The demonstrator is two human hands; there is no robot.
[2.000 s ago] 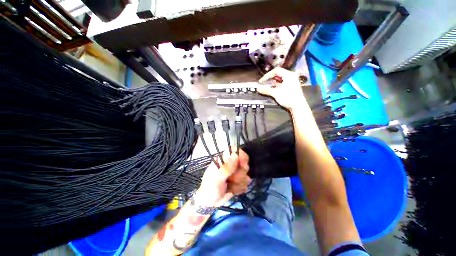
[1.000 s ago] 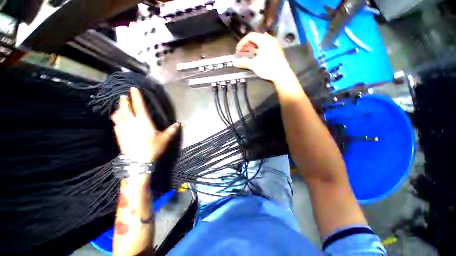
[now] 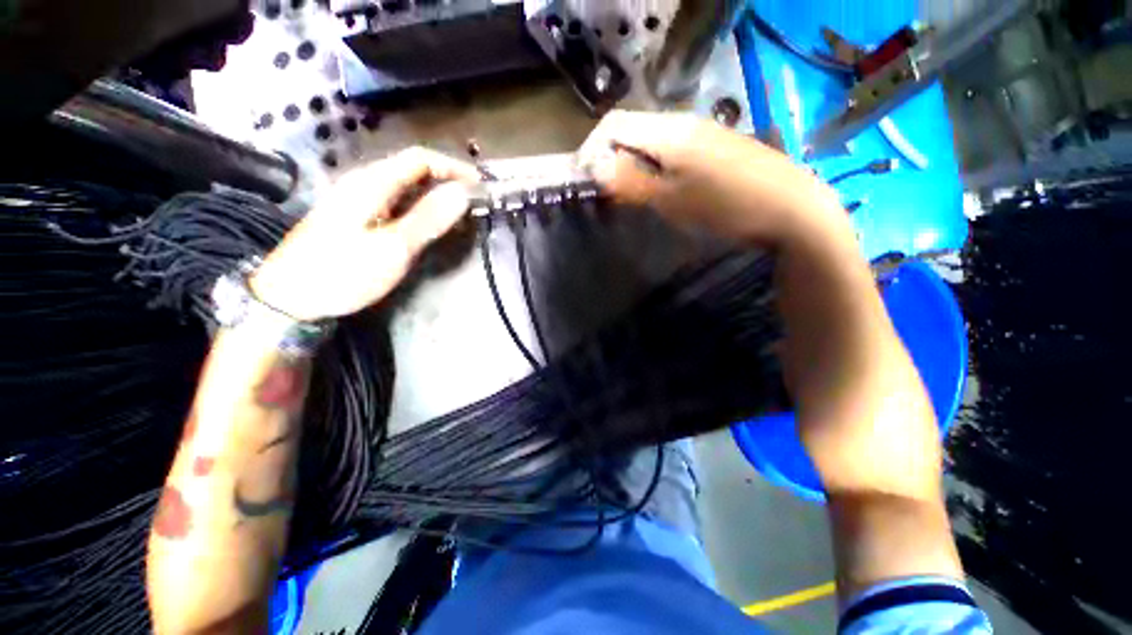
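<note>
A silver loading bar (image 3: 534,174) is held level between both hands in front of the press, with several cable ends (image 3: 536,196) in a row along its near edge. My left hand (image 3: 372,230) grips the bar's left end. My right hand (image 3: 652,161) grips its right end; its fingertips are blurred. Black cables (image 3: 507,292) hang from the bar towards my lap. A cable bundle (image 3: 472,453) lies across the lap and table, passing under my right forearm. Whether the second bar lies against the held one cannot be told.
The press's holed plate (image 3: 292,93) and dark die block (image 3: 447,50) are just beyond the bar. A thick cable hank (image 3: 354,409) is at left. A blue tray (image 3: 912,205) with a red-handled tool (image 3: 884,56) and a blue tub (image 3: 931,335) are at right. Dark hanging cables fill the far right.
My left hand has left the cable hank and moved right and up to the bar. My right hand stays at the bar's right end. The camera view has shifted.
</note>
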